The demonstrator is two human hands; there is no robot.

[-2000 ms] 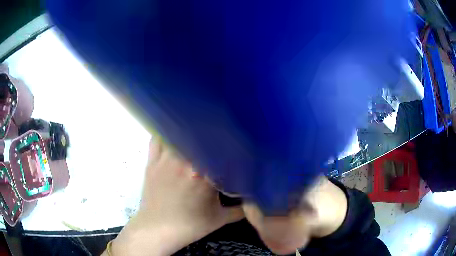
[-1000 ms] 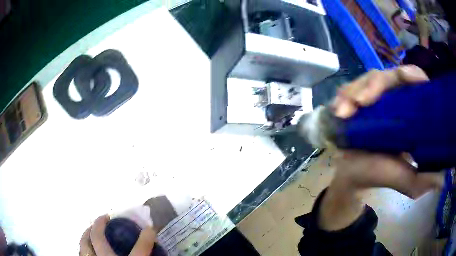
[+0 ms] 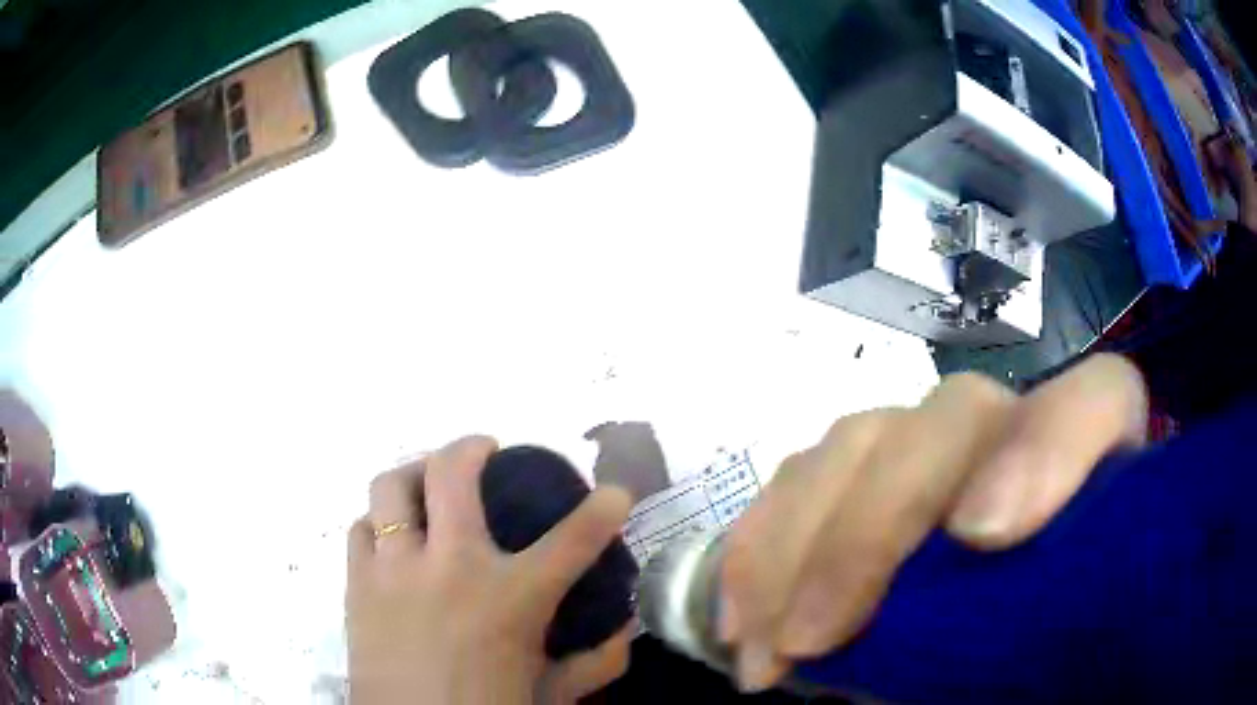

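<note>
My left hand point(image 3: 462, 592), with a ring on one finger, holds a dark rounded base cover point(image 3: 535, 499) at the near middle of the white sheet. The housing under the cover is hidden by the hand. My right hand point(image 3: 910, 510) is wrapped around the blue electric screwdriver point(image 3: 1048, 592), which lies across the lower right. The driver's pale nose point(image 3: 682, 592) points left at the cover's right edge. Whether the tip touches a screw cannot be seen.
Two black cover rings point(image 3: 586, 103) overlap at the far side, beside a smartphone point(image 3: 214, 138). Pink housings point(image 3: 83, 620) and a dark fan point(image 3: 127, 534) lie at left. The screw feeder point(image 3: 951, 179) stands at right, with blue bins point(image 3: 1144, 179) beyond. A printed table point(image 3: 689, 499) lies near the hands.
My right hand has brought the screwdriver from the feeder leftward and down to the cover. The view has shifted, so my left hand and the cover now show more fully.
</note>
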